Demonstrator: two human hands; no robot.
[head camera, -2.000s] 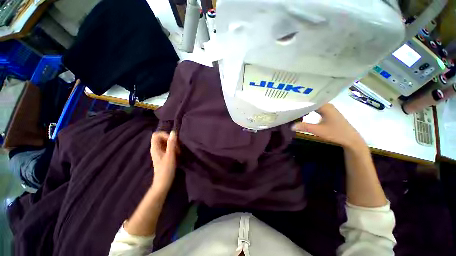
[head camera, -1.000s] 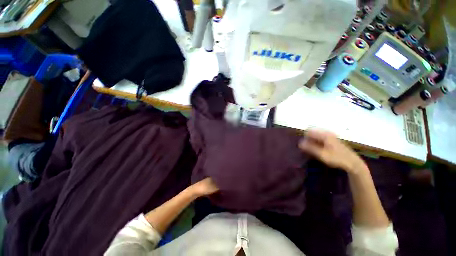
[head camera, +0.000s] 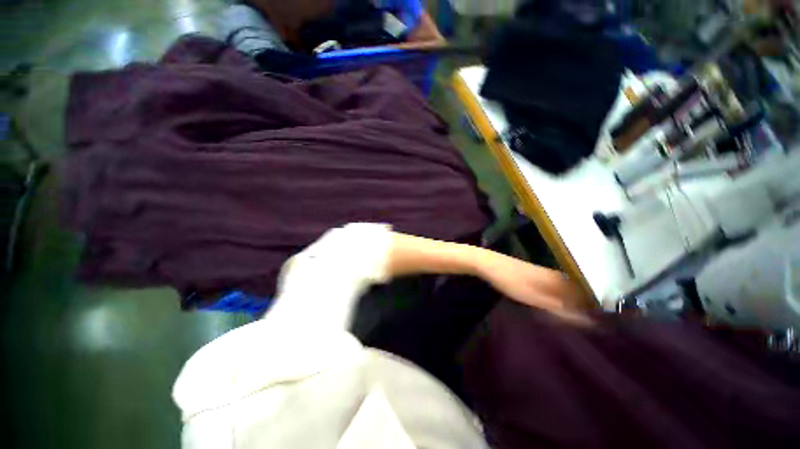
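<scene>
The plum trousers (head camera: 632, 377) lie across my lap and reach to the machine at the right; the picture is blurred. My left hand (head camera: 570, 294) is at the upper edge of this cloth by the table edge; its fingers are blurred and partly hidden, so its grip cannot be told. My right hand is not in view. The machine head (head camera: 759, 276) is cut off by the right edge. A large plum trouser pile (head camera: 281, 175) lies to the left, apart from the piece on my lap.
A white table (head camera: 570, 210) with a yellowish edge runs down the right side. A black garment (head camera: 553, 88) lies on its far end. Thread cones (head camera: 684, 123) stand behind. Blue crate parts (head camera: 368, 57) show behind the pile. Green floor (head camera: 114, 351) shows at left.
The view has swung to the left, so the machine is now at the right edge and the pile is fully in view. My right hand has left the picture. My left arm now reaches right.
</scene>
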